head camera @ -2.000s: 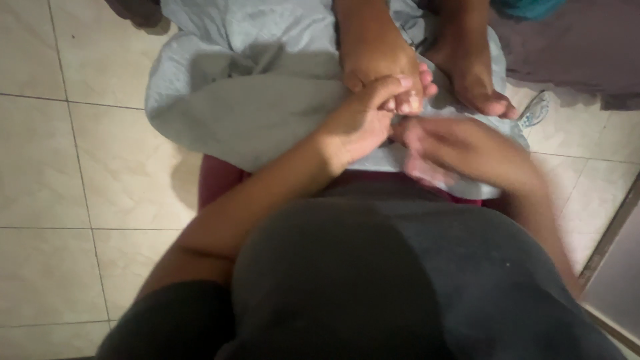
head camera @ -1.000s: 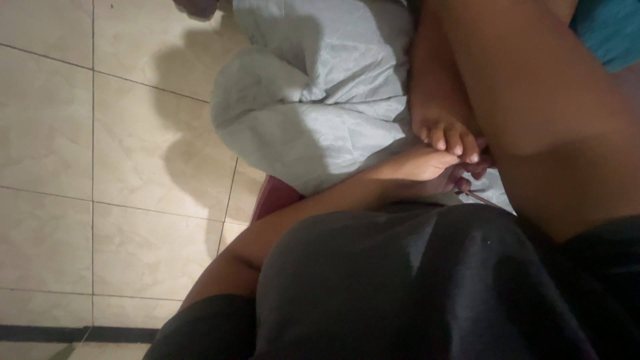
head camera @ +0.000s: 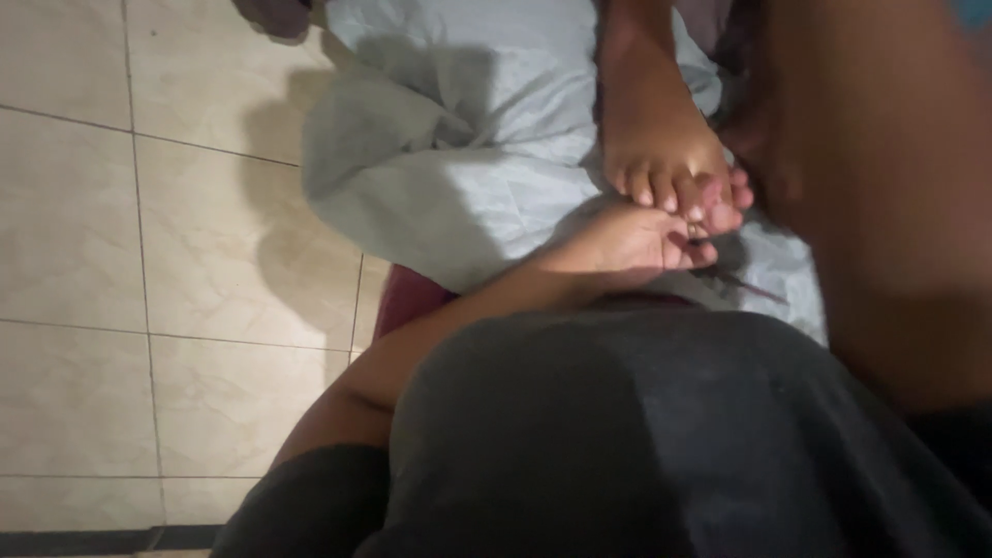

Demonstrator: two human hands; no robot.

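Note:
Another person's bare foot (head camera: 659,139) points down toward me over a pale grey cloth (head camera: 511,194). My left hand (head camera: 651,240) is palm up at its toes, with fingertips curled around the big-toe side. A thin, dark, stick-like item (head camera: 763,293) shows just right of my left fingers; whether they grip it is unclear. My right arm, blurred, crosses the right side toward the top edge, and its hand is not visible. Part of what looks like the other foot (head camera: 763,155) is blurred beside that arm.
Beige floor tiles (head camera: 70,232) fill the left side. A dark object (head camera: 283,17) is at the top, left of the cloth. Dark red material (head camera: 407,298) shows beneath the cloth near my left forearm. A bit of teal material (head camera: 973,12) is at the top right corner.
My right hand was near the toes two seconds ago; that arm has since risen across the right side. My left hand stays at the toes. The view has shifted.

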